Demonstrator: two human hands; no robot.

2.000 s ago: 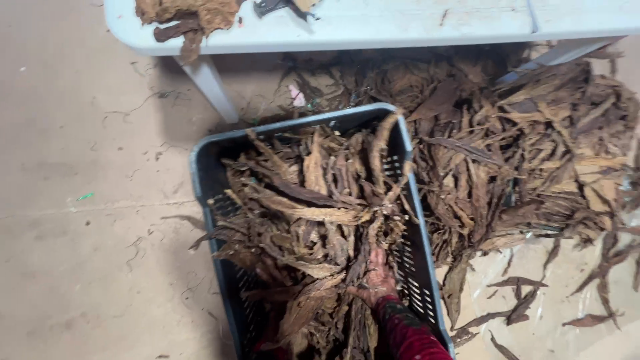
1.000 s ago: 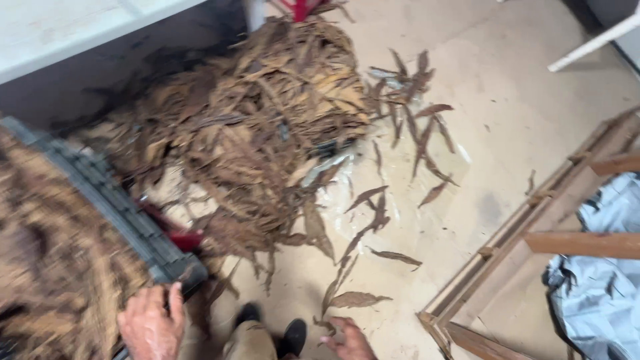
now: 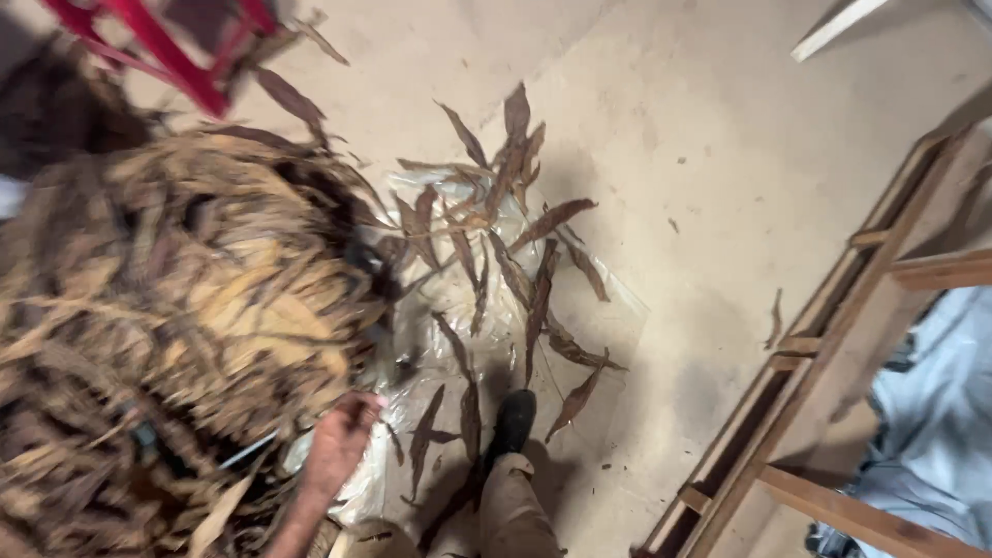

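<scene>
My left hand (image 3: 341,446) reaches up from the lower edge of the head view, at the right side of a large heap of dried brown leaves (image 3: 263,302) that look like tobacco. Its fingers are bent and blurred, so whether they hold anything is unclear. Loose dried leaves (image 3: 540,310) lie scattered to the right of the heap, partly on a clear plastic sheet (image 3: 496,349) spread over the floor. My right hand is out of view.
Red chair or stool legs (image 3: 167,58) stand at the upper left. A wooden frame (image 3: 821,341) runs along the right, with pale blue sheeting (image 3: 938,395) inside it. My shoe (image 3: 515,418) is beside the leaves. A white leg (image 3: 841,27) shows at the upper right.
The view has swung right, away from the crate. My left hand has left the crate's edge and is now beside the heap. My right hand, seen one second ago, is out of view.
</scene>
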